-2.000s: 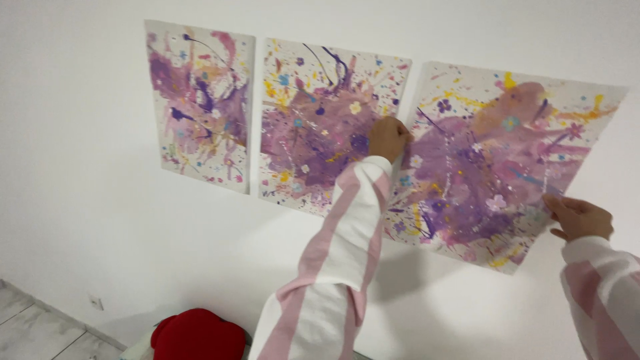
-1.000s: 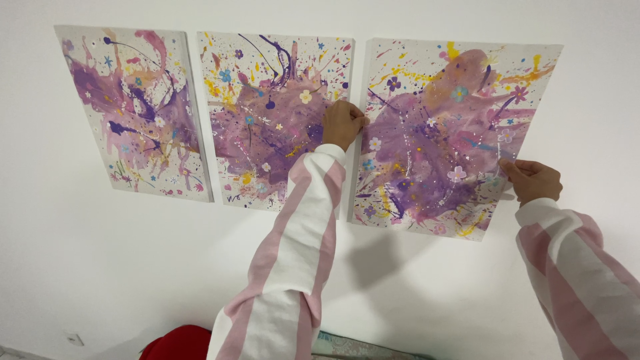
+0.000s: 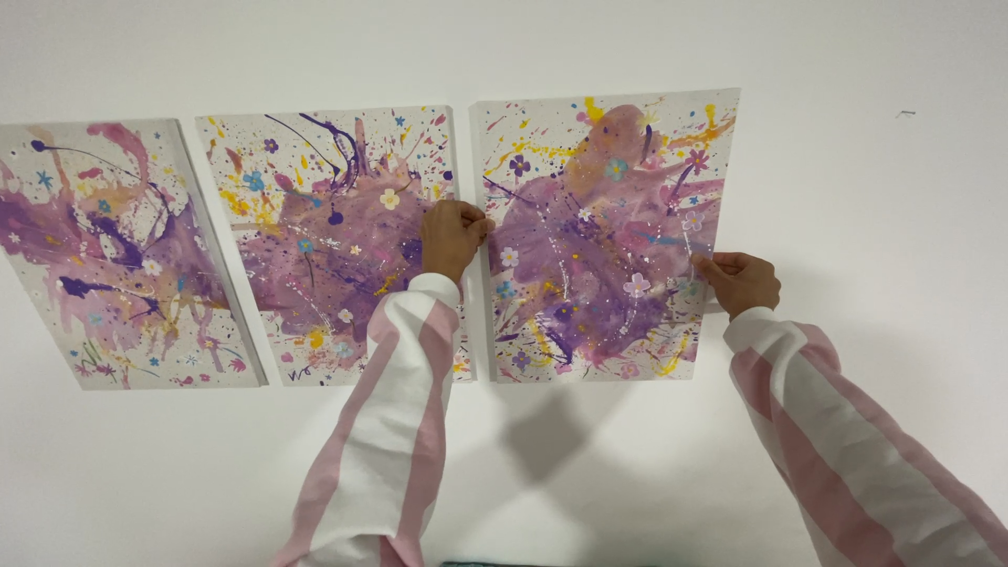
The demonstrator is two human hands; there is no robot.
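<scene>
Three canvases painted with purple and pink splatters and small flowers stand in a row against a white wall. My right hand (image 3: 740, 282) grips the right edge of the right canvas (image 3: 598, 236), thumb on its front. Over the right part of the middle canvas (image 3: 339, 236) is my left hand (image 3: 453, 236); its pinched fingertips reach across the narrow gap to the left edge of the right canvas. Whether they grip that edge or only touch it is not plain. The left canvas (image 3: 118, 252) has no hand on it and is cut off by the view's left side.
A small nail or hook (image 3: 906, 114) sticks out of the white wall (image 3: 866, 197) at the upper right. Shadows of my arms fall on the wall below the canvases. A dark edge of some object (image 3: 504, 564) shows at the bottom.
The view has shifted a good deal to the right and closer. The red object seen low down earlier is out of view. Both hands stay at the sides of the right canvas.
</scene>
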